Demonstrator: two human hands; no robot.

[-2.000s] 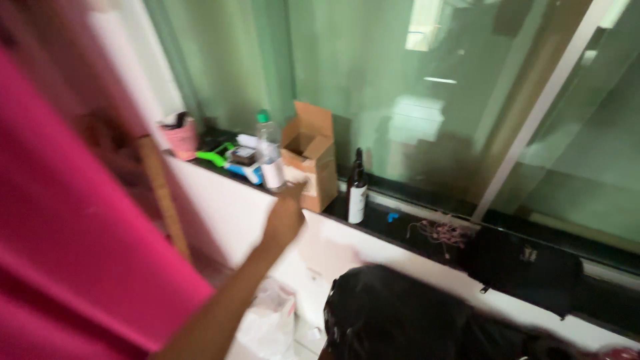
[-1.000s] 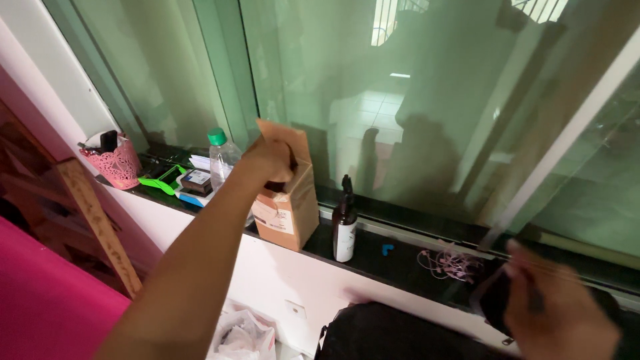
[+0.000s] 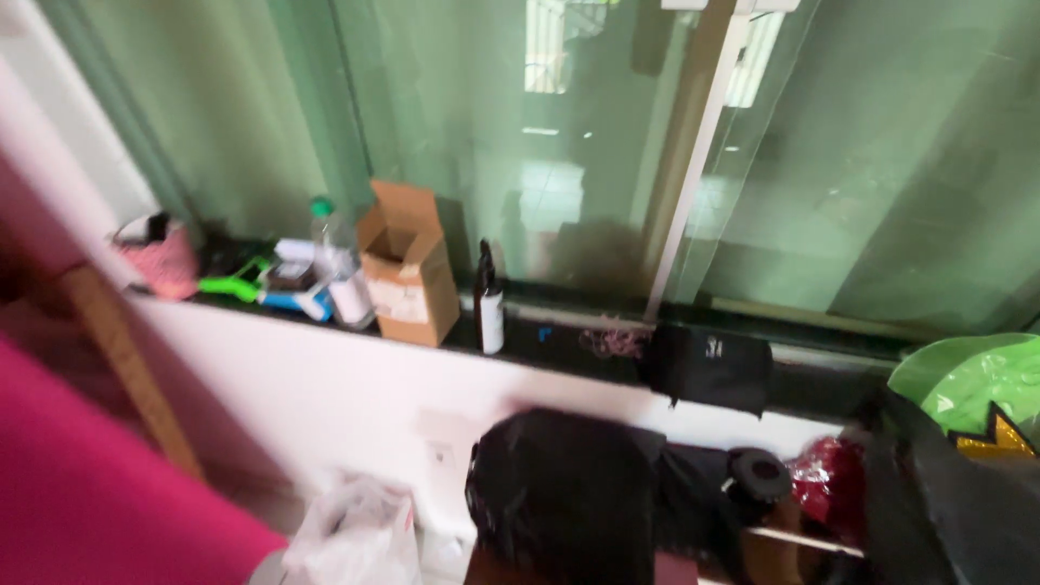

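Neither of my hands is in the head view. An open cardboard box (image 3: 410,288) stands on the dark window ledge with its flap up. To its left is a clear bottle with a green cap (image 3: 322,208), beside a blue item (image 3: 296,301), a bright green item (image 3: 233,284) and a pink basket (image 3: 166,258). A dark bottle with a pale label (image 3: 490,313) stands right of the box. Farther right lie a small blue piece (image 3: 543,333), a pinkish tangled cord (image 3: 615,338) and a black pouch (image 3: 715,367).
Green-tinted glass panels (image 3: 487,146) rise behind the ledge. Below are a white plastic bag (image 3: 361,528), a black covered object (image 3: 569,487) and a red shiny item (image 3: 833,479). A green shiny item (image 3: 975,378) is at right, a wooden strip (image 3: 134,366) and magenta fabric (image 3: 106,471) at left.
Both hands have left the view. One second ago one was at the box's opening and the other was near the black pouch.
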